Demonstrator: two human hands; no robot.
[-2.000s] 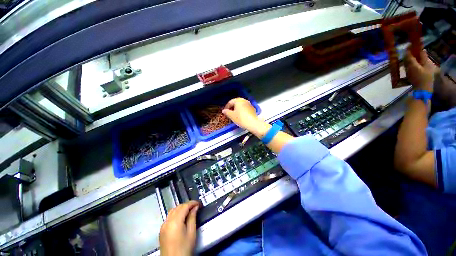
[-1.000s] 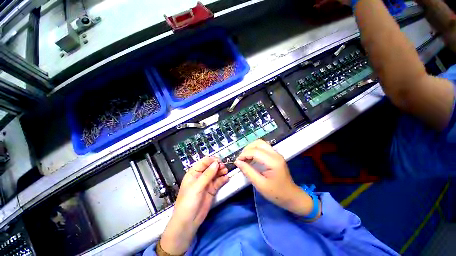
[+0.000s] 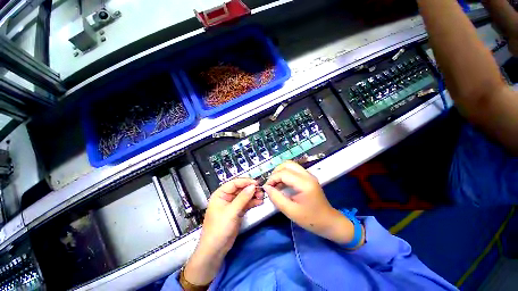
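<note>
My left hand [image 3: 228, 211] and my right hand [image 3: 300, 199] meet fingertip to fingertip just in front of the near edge of the black pallet. They pinch thin leaded components, small and partly hidden by the fingers. The green circuit board panel [image 3: 271, 149] lies in the black pallet [image 3: 200, 159], with dark and whitish parts in a row. Behind it are two blue bins: the right bin [image 3: 227, 109] holds a heap of orange-bodied components [image 3: 230, 84], the left bin [image 3: 139, 141] holds grey leaded components [image 3: 136, 126].
A second pallet with a green panel [image 3: 392, 88] lies to the right on the conveyor rails [image 3: 363, 149]. A metal rod [image 3: 182, 196] crosses the gap left of the near pallet. A red holder [image 3: 222, 13] stands behind the bins. Another person's arm [image 3: 468, 68] reaches in at the right.
My right hand has come back from the right bin and joined my left hand, which left the pallet's corner. Over the last second both hands stay together and the view shifts slightly.
</note>
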